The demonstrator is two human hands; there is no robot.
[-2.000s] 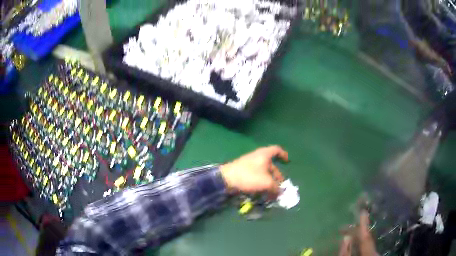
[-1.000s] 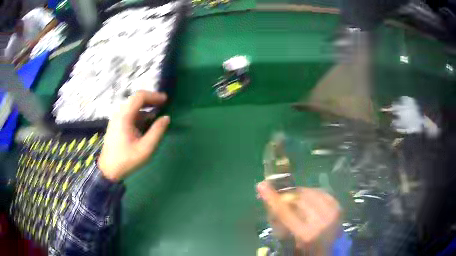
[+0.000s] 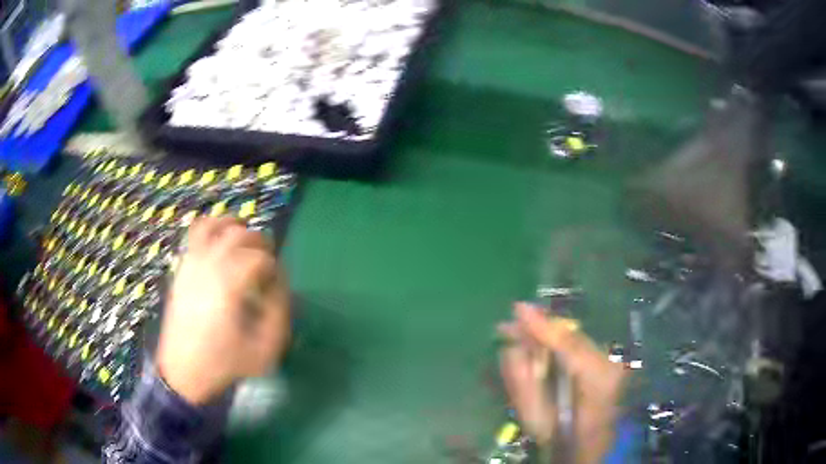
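Note:
My left hand [image 3: 226, 308], blurred, is over the right part of the dark mat of circuit boards [image 3: 118, 245], fingers curled towards the upper boards. A blurred white piece [image 3: 258, 401] shows just below its palm; whether the hand holds it I cannot tell. My right hand [image 3: 566, 381] is closed around a thin pen-like tool, likely the soldering iron [image 3: 566, 408]; its tip is too blurred to make out. A board with a yellow block [image 3: 574, 143] lies beside a white housing [image 3: 582, 104] on the green worktop, upper right.
A black tray [image 3: 263, 145] heaped with white housings stands at upper left. A blue tray [image 3: 36, 149] is further left. Scrap leads [image 3: 697, 362] and a white piece [image 3: 777, 249] lie at right, below a grey-brown cone [image 3: 697, 181]. Another yellow part [image 3: 507, 433] is at the bottom edge.
My left hand has moved from the black tray's edge down to the boards, and a white blur now shows beneath it. My right hand stays low with the tool. The whole view has shifted.

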